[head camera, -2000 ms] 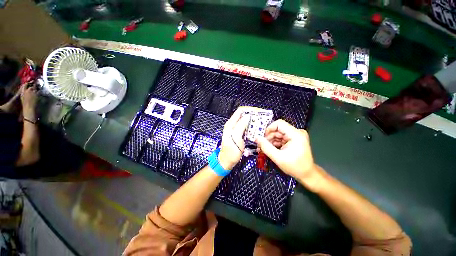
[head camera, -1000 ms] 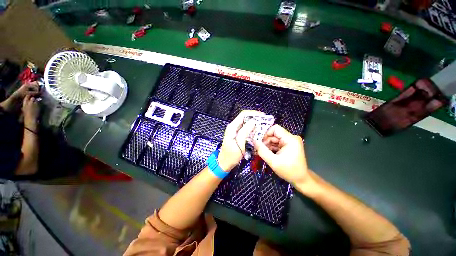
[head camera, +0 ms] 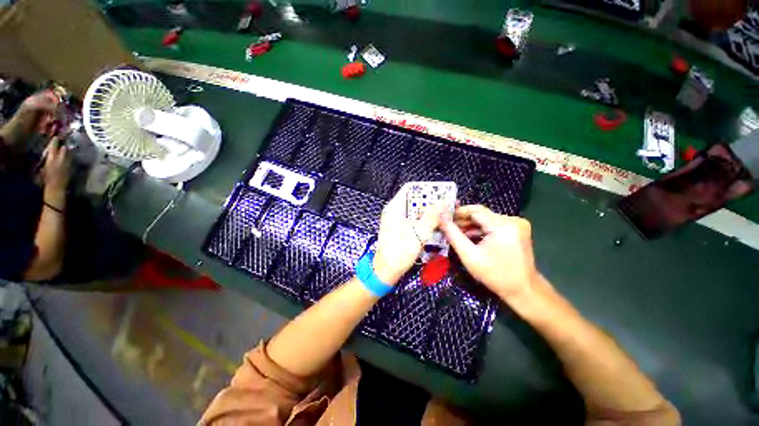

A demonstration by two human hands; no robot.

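My left hand [head camera: 401, 229] holds a pale, partly assembled unit [head camera: 430, 196] with many small dark details, above the black tray. My right hand [head camera: 493, 248] is at the unit's right side, its thumb and fingers pinched at the edge; what lies between them is too small to tell. A red piece [head camera: 434, 269] hangs below the unit. The black blister tray [head camera: 337, 218] has textured pockets. A white housing frame [head camera: 283, 183] with large cutouts lies in a pocket at its left.
A white fan [head camera: 179, 143] stands left of the tray. A dark reddish screen [head camera: 687, 190] is propped at right. Beyond the pale edge, the green belt [head camera: 466, 104] carries red pieces and pale units. Another person's hands [head camera: 52, 137] are at far left.
The parts on the belt have moved right. The unit has been turned in my hands and now shows its dotted face upright. The red piece shows larger beneath it.
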